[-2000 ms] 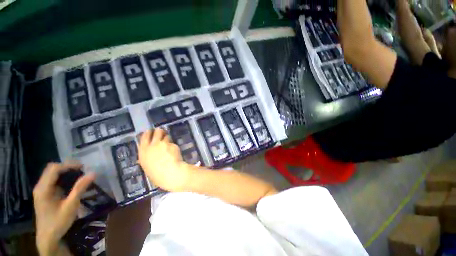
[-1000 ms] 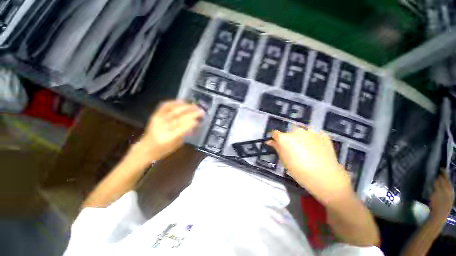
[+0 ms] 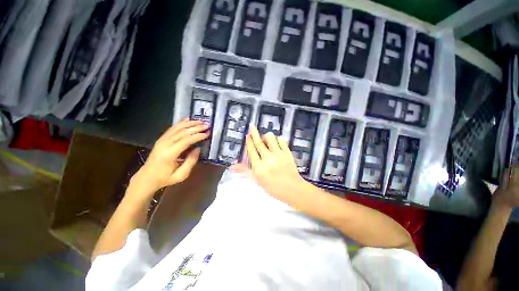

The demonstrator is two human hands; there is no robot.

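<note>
A whitish tray (image 3: 272, 73) holds black phone housings with pale cut-outs, in upright top and bottom rows and a sideways middle row. My left hand (image 3: 175, 152) is at the bottom-left housing (image 3: 203, 108), its fingertips over the right edge and its thumb lower down. My right hand (image 3: 274, 165) lies with its fingertips on the lower part of the third bottom housing (image 3: 271, 123), which sits flat in its pocket. The second bottom housing (image 3: 234, 132) lies uncovered between the hands. No tweezers are visible.
Stacked trays (image 3: 62, 54) stand at the left. An open brown carton (image 3: 94, 187) is below the bench edge. A dark gridded sheet (image 3: 475, 108) lies right of the tray. A neighbour's arm (image 3: 484, 244) is at the far right.
The tilted housing in my right hand is no longer raised; a housing lies flat under those fingers. My left hand has come onto the leftmost bottom housing. The view has shifted closer to the tray.
</note>
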